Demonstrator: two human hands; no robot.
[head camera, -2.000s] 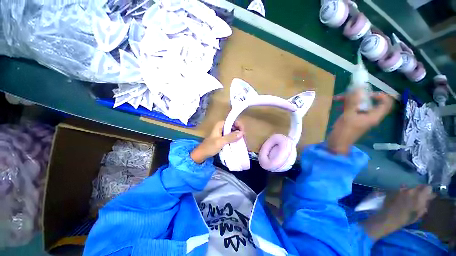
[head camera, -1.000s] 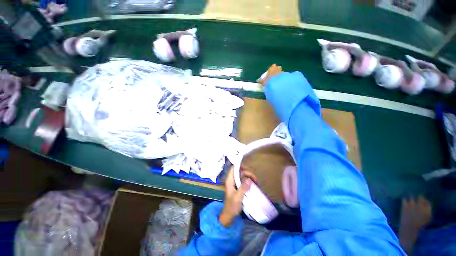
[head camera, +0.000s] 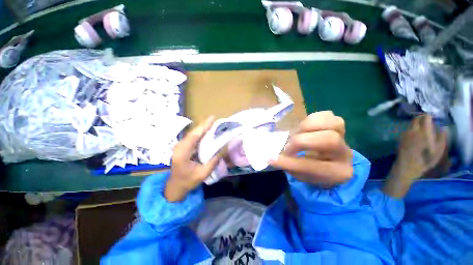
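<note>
My left hand (head camera: 189, 158) grips the white and pink cat-ear headset (head camera: 218, 135) by its left side, above the bench's near edge. The headset is tilted, with one pointed ear sticking up at its right. My right hand (head camera: 319, 150) pinches a loose white ear cover (head camera: 263, 147) between thumb and fingers, in front of the headset's band. The cover hides part of the band and cups; whether the two touch I cannot tell. A heap of white ear covers (head camera: 142, 111) lies left of the brown cardboard mat (head camera: 228, 93).
A clear plastic bag (head camera: 44, 111) of white pieces lies at the left. Several headsets (head camera: 332, 27) stand on the green bench beyond the white line. Another person's hand (head camera: 422, 145) is at the right, by a second tray of pieces (head camera: 415, 77). An open carton (head camera: 103, 227) sits below the bench.
My right hand has come back from the far side of the bench and now holds an ear cover at the headset. My left hand has raised and tilted the headset. The view has shifted.
</note>
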